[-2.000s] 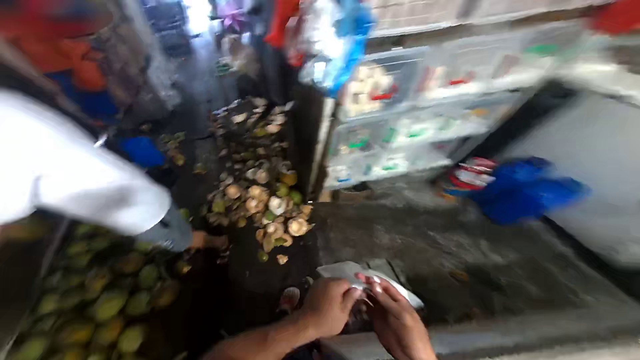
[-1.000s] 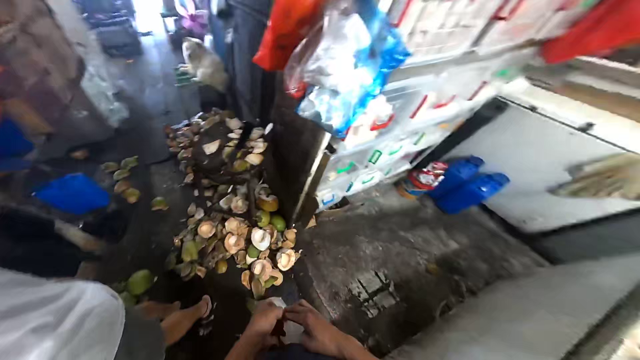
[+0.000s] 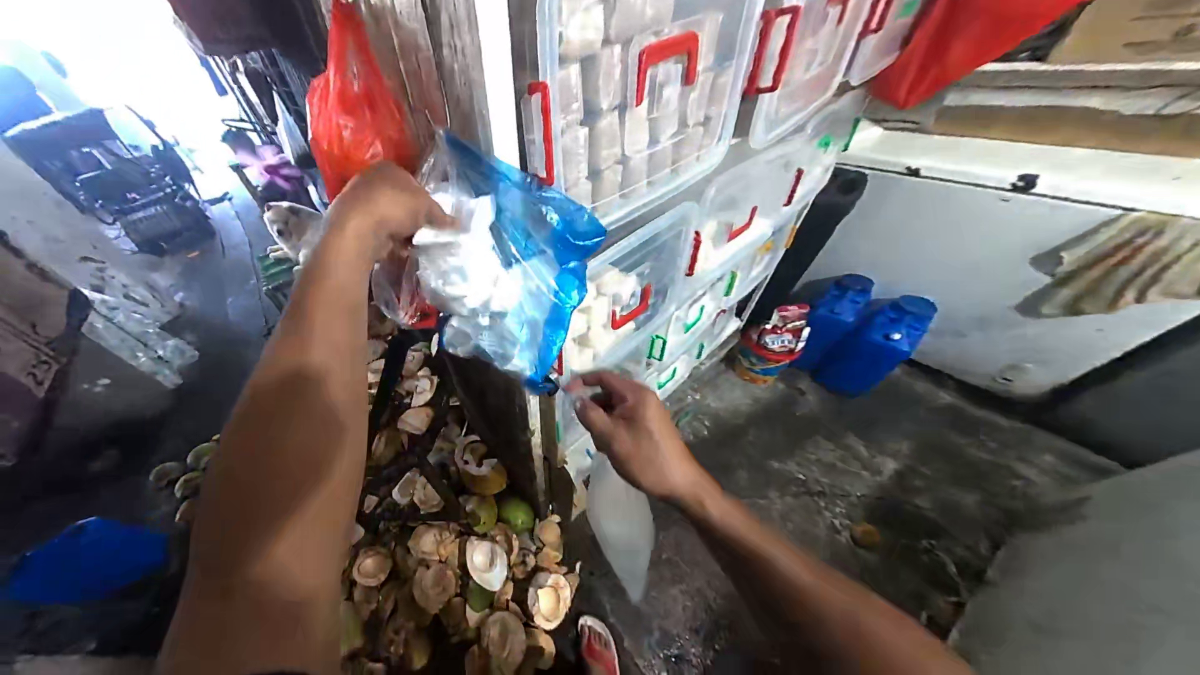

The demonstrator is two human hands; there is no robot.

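My left hand [image 3: 398, 208] reaches up to a hanging clear plastic bag [image 3: 464, 267] of white items. Its fingers are at the bag's upper part; whether they grip anything is hidden. Beside that bag hang a blue plastic bag [image 3: 562, 234] and, behind my wrist, a red plastic bag [image 3: 354, 108]. My right hand [image 3: 623, 427] is lower, near the blue bag's bottom corner. From its pinched fingers hangs a filled, translucent plastic bag [image 3: 621, 530] with a whitish look, narrowing toward its bottom.
Clear storage boxes [image 3: 647, 103] with red and green handles are stacked behind the bags. Coconut husks [image 3: 487, 562] are heaped below. Blue jerrycans [image 3: 877, 342] and a bucket [image 3: 771, 352] stand at right. A dog [image 3: 292, 228] is beyond the red bag.
My hands were together low in view. Now they are apart: the left has gone up to the hanging bags and the right holds the filled bag below. The view has moved closer to the boxes.
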